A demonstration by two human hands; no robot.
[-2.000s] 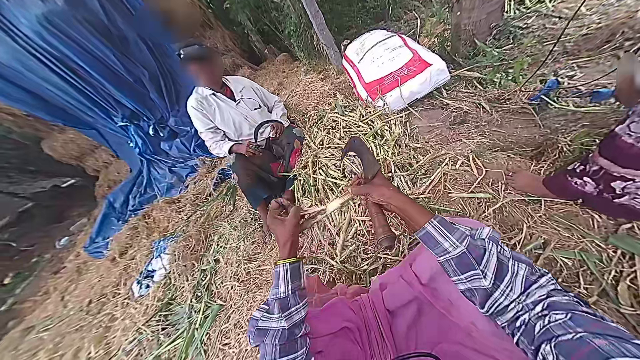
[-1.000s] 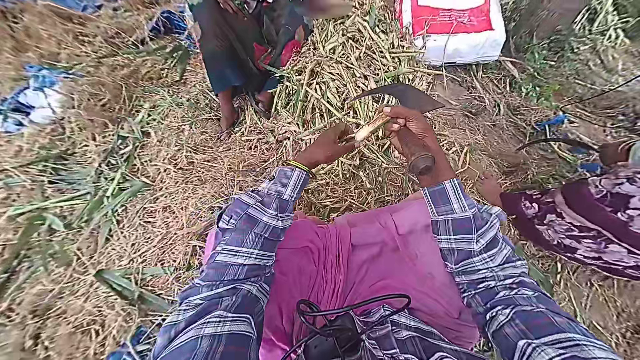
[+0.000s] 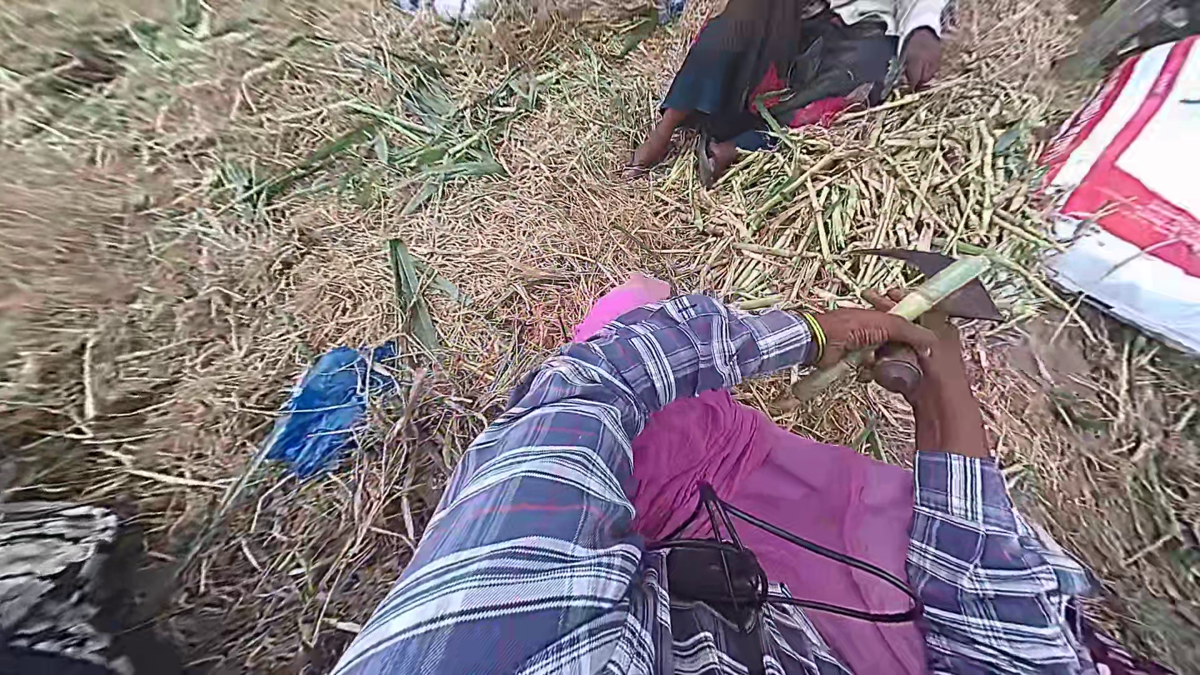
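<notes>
My left hand (image 3: 867, 335), with a yellow band at its wrist, grips a pale green plant stalk (image 3: 942, 286) that slants up to the right. Behind it, my right hand (image 3: 928, 361) is closed on a sickle, partly hidden by the left hand. The rounded end of the sickle's handle (image 3: 897, 367) points toward me, and its dark curved blade (image 3: 970, 298) lies beyond the hands, crossed by the stalk. Cut stalks (image 3: 844, 206) are heaped on the ground just past the blade.
Another person (image 3: 797, 66) sits beyond the heap, legs and one hand in view. A white and red sack (image 3: 1139, 159) lies at the right. Dry straw covers the ground, with a blue plastic scrap (image 3: 333, 408) at the left. A black cable (image 3: 825, 558) lies over my pink cloth.
My left hand now holds a thicker, greener stalk than the pale piece seen between the hands earlier. It has come across close against my right hand. The view has swung down and left.
</notes>
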